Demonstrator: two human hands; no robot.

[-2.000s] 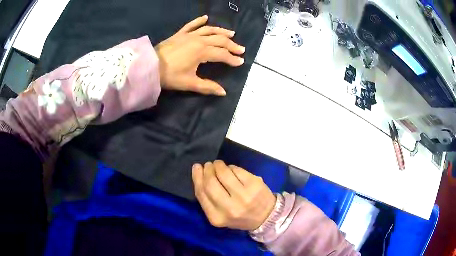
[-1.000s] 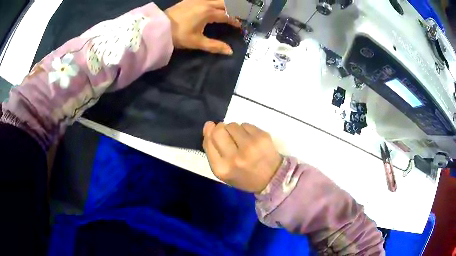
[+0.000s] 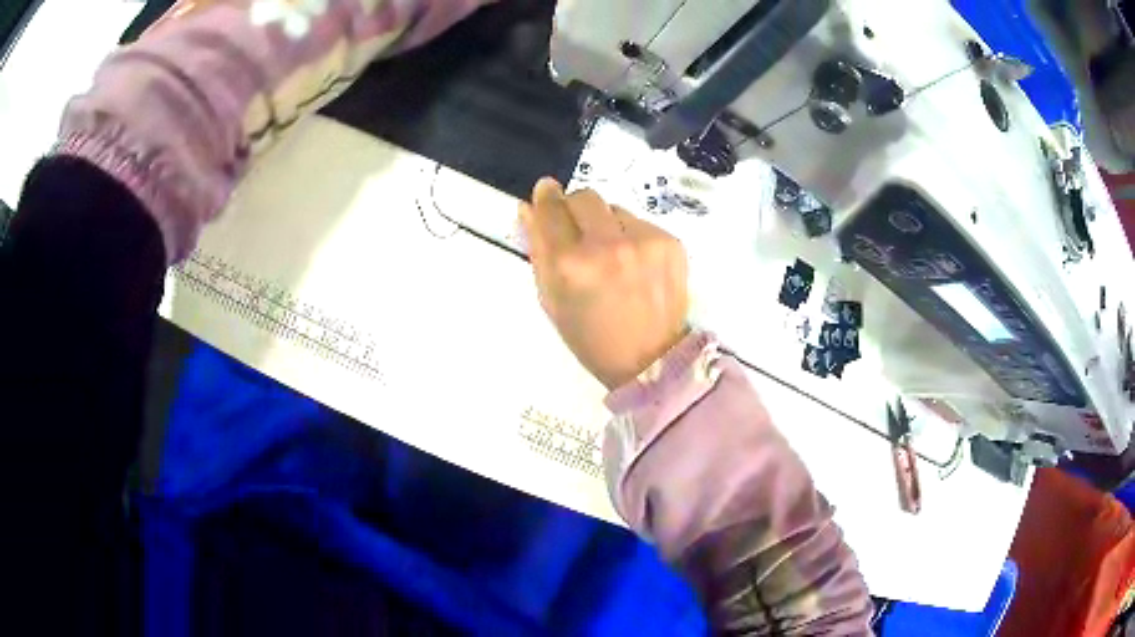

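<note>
The black fabric panel (image 3: 479, 93) lies on the white table at the upper middle, left of the sewing machine's needle area (image 3: 622, 106). My right hand (image 3: 607, 280) pinches the panel's near right corner between thumb and fingers. My left hand is beyond the top edge of the picture; only its pink sleeve shows at the upper left. The white sewing machine head (image 3: 734, 62) stands at the upper right. Its presser foot is hard to make out.
Small black parts (image 3: 831, 334) lie in a group on the machine bed. Thread snips (image 3: 906, 467) with red handles lie right of them. The control panel (image 3: 971, 305) is lit. Printed ruler scales (image 3: 280, 311) run along the table's front edge. Blue cloth (image 3: 411, 460) hangs below.
The black panel and my right hand have moved up and away, baring the table front and its ruler scales. My left hand has left the top of the picture. The view has shifted.
</note>
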